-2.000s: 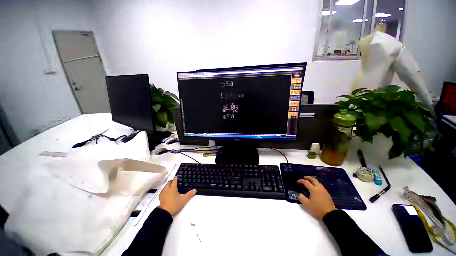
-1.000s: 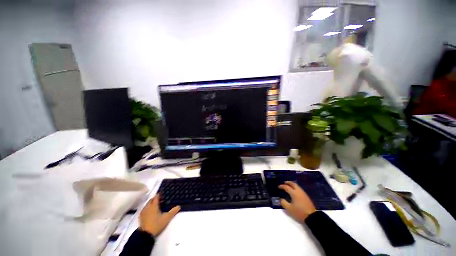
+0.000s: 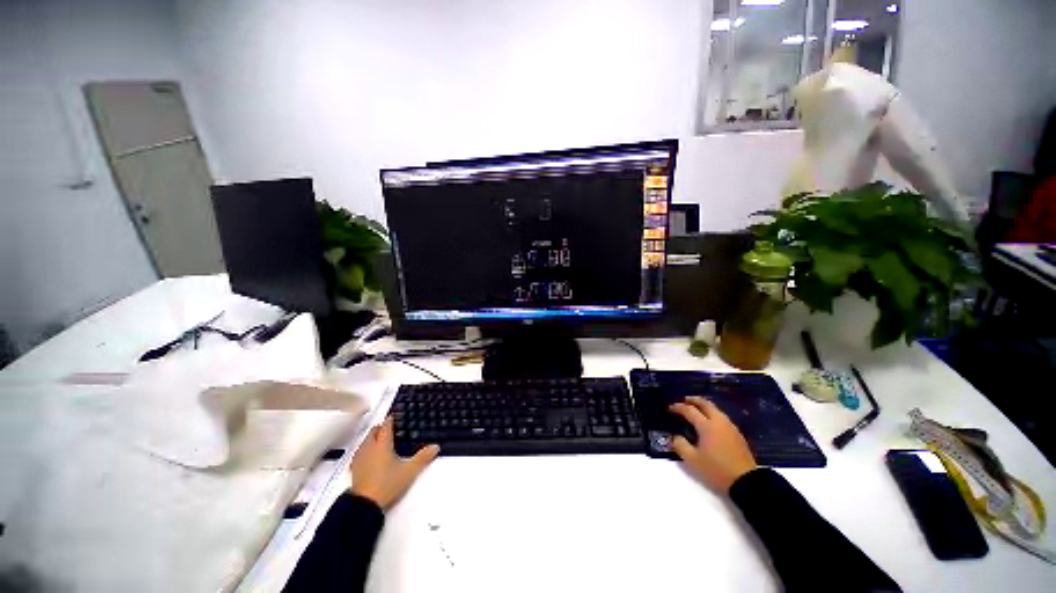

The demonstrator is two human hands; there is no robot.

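A black monitor shows a dark program screen with small outlined pieces and orange icons at its right edge. My left hand rests at the left end of the black keyboard, fingers apart, holding nothing. My right hand lies over a small dark mouse on the dark mouse pad. The mouse is mostly hidden under the fingers.
Off-white fabric lies at the left, a dark second monitor behind it. At the right are a phone, tape measure, pen, amber bottle and plant. A dress form stands behind.
The view has swung left, then partly back. The small pieces on the screen have changed in layout. Both hands stay at the keyboard and mouse.
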